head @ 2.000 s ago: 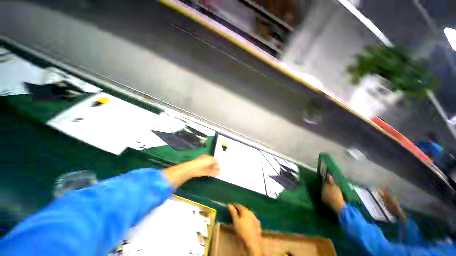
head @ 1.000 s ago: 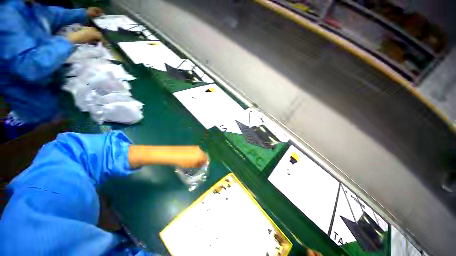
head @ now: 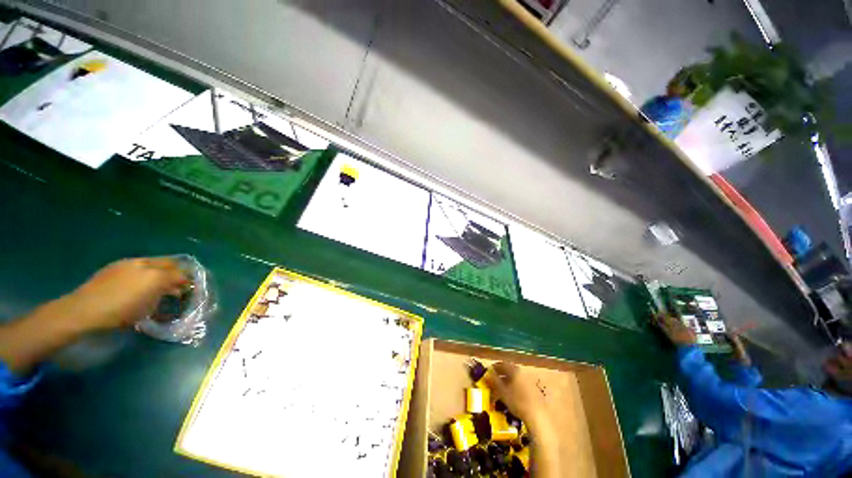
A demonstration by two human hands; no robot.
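My left hand (head: 140, 289) is at the left, its fingers in a clear plastic bag or container (head: 190, 303) on the green bench; what the fingers touch is hidden. My right hand (head: 518, 397) reaches into the open brown carton (head: 584, 411), its blurred fingertips beside the yellow-and-black accessories (head: 478, 400) heaped there; whether it grips one I cannot tell. The white parts tray (head: 308, 373) with a yellow rim lies between my hands, with small dark and brown parts scattered in it. One yellow-and-black accessory (head: 348, 175) lies on a white panel (head: 374, 210).
Printed TABLET PC boxes (head: 472, 247) and white panels line the back of the bench along the grey metal panel (head: 411, 112). Another white panel (head: 89, 112) at left bears a yellow-and-black piece. A blue-sleeved person (head: 747, 411) at right handles a green box (head: 701, 313).
The view has swung right, bringing the carton back into sight. My right hand, barely visible a second ago, is now in the carton. My left hand is still at the clear plastic.
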